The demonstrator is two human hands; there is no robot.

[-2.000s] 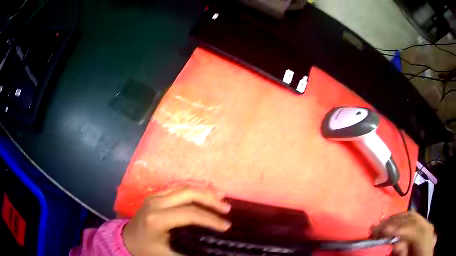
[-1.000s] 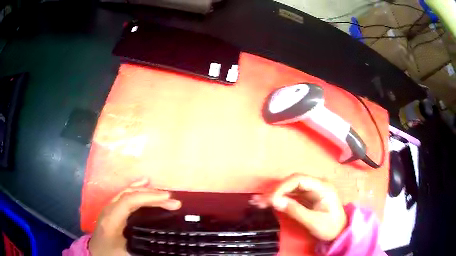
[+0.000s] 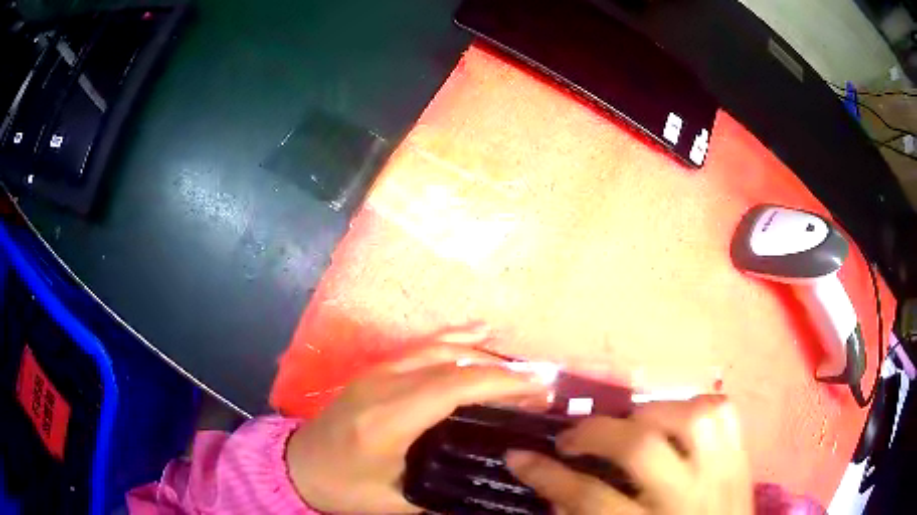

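Observation:
A stack of several black smartphones (image 3: 457, 458) is at the bottom centre, over the near edge of the red mat (image 3: 563, 251). My left hand (image 3: 387, 422) grips its left side. My right hand (image 3: 654, 453) is on its right part, fingers across the stack. The top phone looks lifted or tilted from the rest, with a small white label between my hands. The bottom of the stack is cut off and the hands are partly blurred.
A spare phone (image 3: 593, 70) lies at the mat's far edge. A white and grey barcode scanner (image 3: 794, 244) lies at the right with its cable. A black foam tray (image 3: 121, 86) with phones is at the upper left. A blue bin (image 3: 101, 372) with a red tag is at the lower left.
My right hand has come in from beside the stack and now covers its right part. The stack's top has gone from flat to tilted. The view has turned left, so mat and scanner appear further right.

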